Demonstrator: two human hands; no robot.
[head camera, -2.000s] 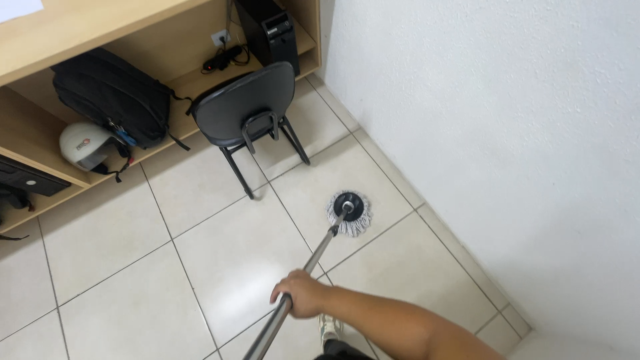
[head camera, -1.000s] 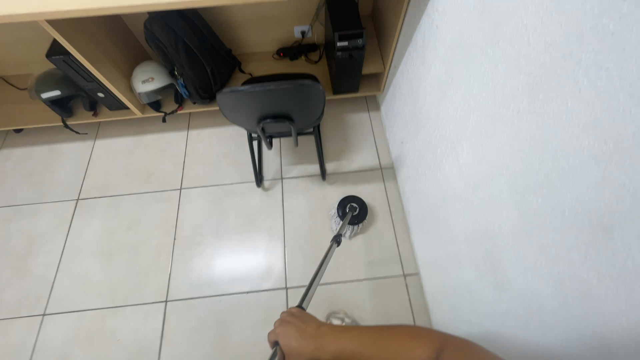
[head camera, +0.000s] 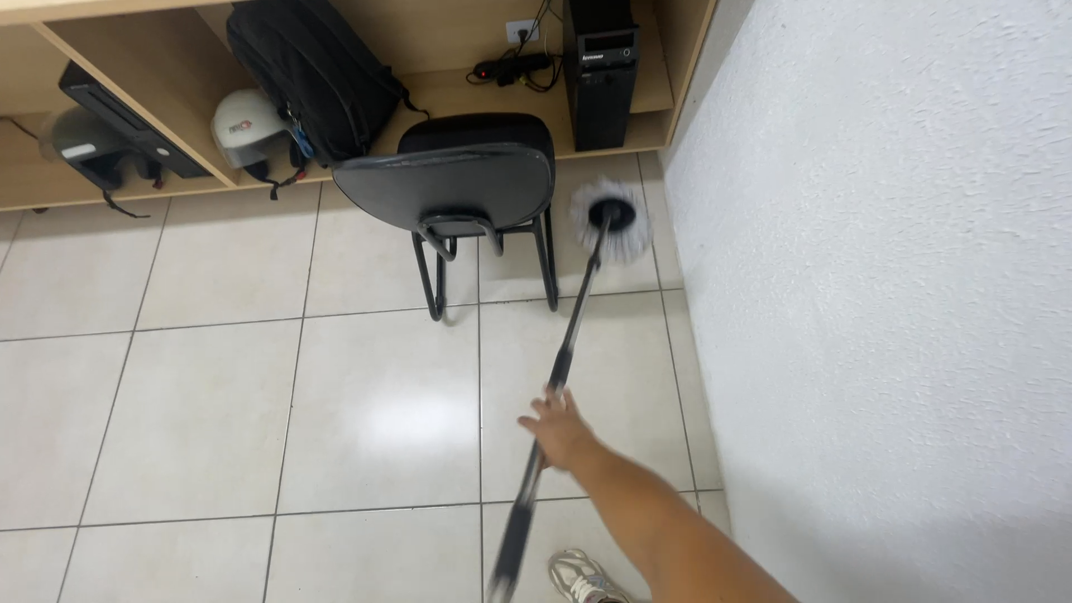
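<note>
My right hand comes in from the lower right and rests loosely around the metal handle of a spin mop, its fingers partly spread and blurred. The handle runs from the bottom edge up to the round black mop head, whose white string fringe is fanned out on the tiles. This mop head lies between the right legs of a black chair and the white wall. My left hand is out of view.
A wooden desk unit spans the top, holding a black backpack, a white helmet, a dark helmet, a black computer tower and a power strip with cables. A textured wall borders the right. My shoe is below.
The mop head has moved away from me, from the tile in front of the chair to the floor beside its legs. My right hand's fingers have loosened from a closed grip.
</note>
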